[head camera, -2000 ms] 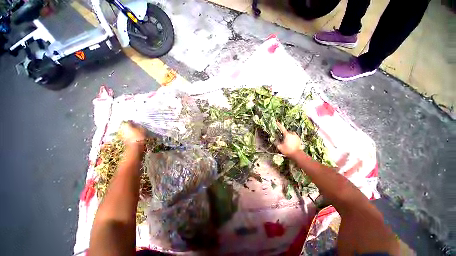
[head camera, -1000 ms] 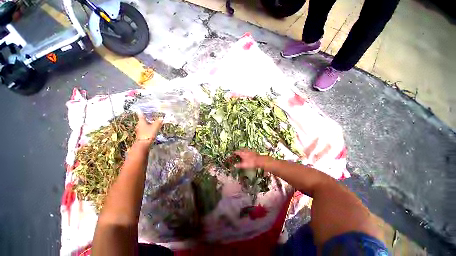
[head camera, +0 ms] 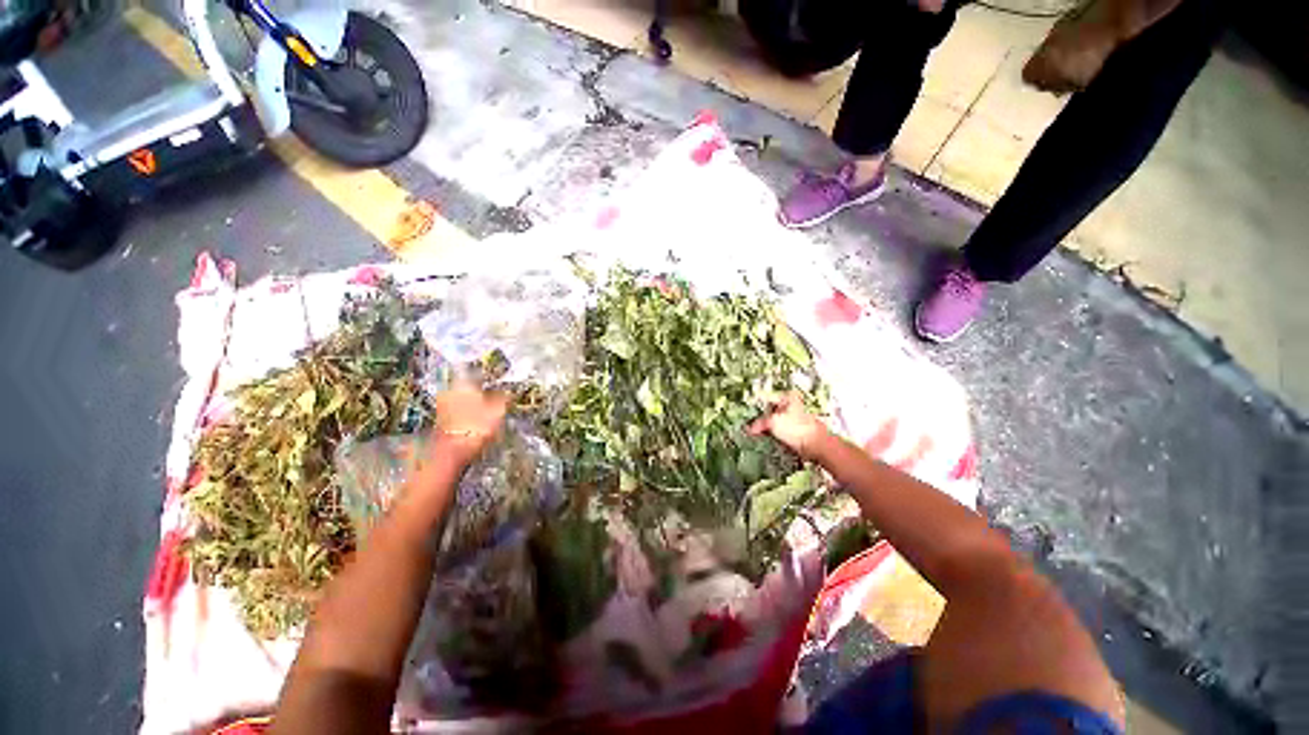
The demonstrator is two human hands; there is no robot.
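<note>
A pale cloth with red pattern (head camera: 689, 201) lies spread on the pavement. Green leafy stems (head camera: 668, 359) are piled on its right part, and yellow-brown dried herb (head camera: 273, 495) on its left. Clear plastic bags (head camera: 517, 323) lie between the piles; a lower one with brownish contents is partly behind my left forearm. My left hand (head camera: 471, 414) is at the bags, blurred; whether it grips plastic cannot be told. My right hand (head camera: 790, 424) is at the right edge of the green pile, fingers towards the leaves; its grip is unclear.
A white scooter (head camera: 216, 108) stands at the upper left beside a yellow line (head camera: 352, 194). A person in dark trousers and purple shoes (head camera: 833, 194) stands beyond the cloth at the upper right, on the pavement edge, with a hand (head camera: 1077, 50) showing above.
My right hand has moved from the pile's lower edge to its right side. My left hand has moved slightly right and down. The person's feet have shifted, and their hand now shows.
</note>
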